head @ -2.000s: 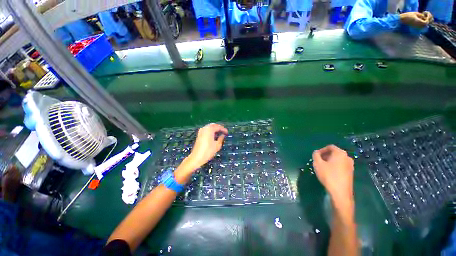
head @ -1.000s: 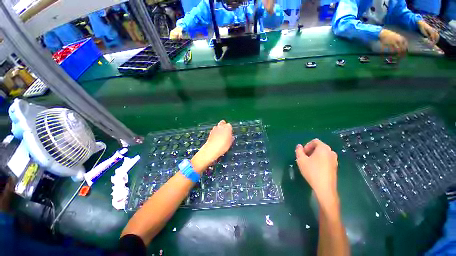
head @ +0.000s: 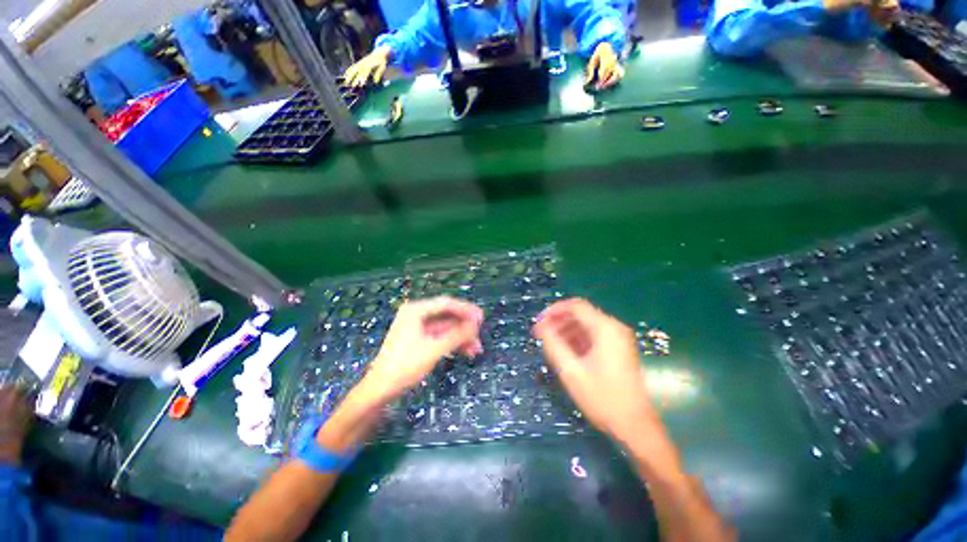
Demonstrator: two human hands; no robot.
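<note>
A clear blister tray [head: 424, 408] with rows of small dark units lies in front of me on the green bench. My left hand [head: 424, 344], with a blue wristband, is over the tray's middle, fingers curled with the tips together. My right hand [head: 583, 355] is over the tray's right side, thumb and fingertips brought close, a small gap from the left hand. Both hands are slightly blurred, and whether either fingertip grip holds a tiny part cannot be seen. A small loose pile of pale bits [head: 654, 340] lies just right of the right hand.
A second blister tray [head: 869, 328] is at right. A white fan [head: 127, 296], tube [head: 223, 351] and crumpled tissue [head: 255, 392] are at left, by a metal post [head: 170, 201]. Black compartment tray [head: 286, 132], blue bin [head: 159, 132] and small dark parts [head: 719, 115] line the far side, with people in blue.
My left hand has come back from the tray's far rows toward me. My right hand has moved left from beside the tray to over it, uncovering the pale pile.
</note>
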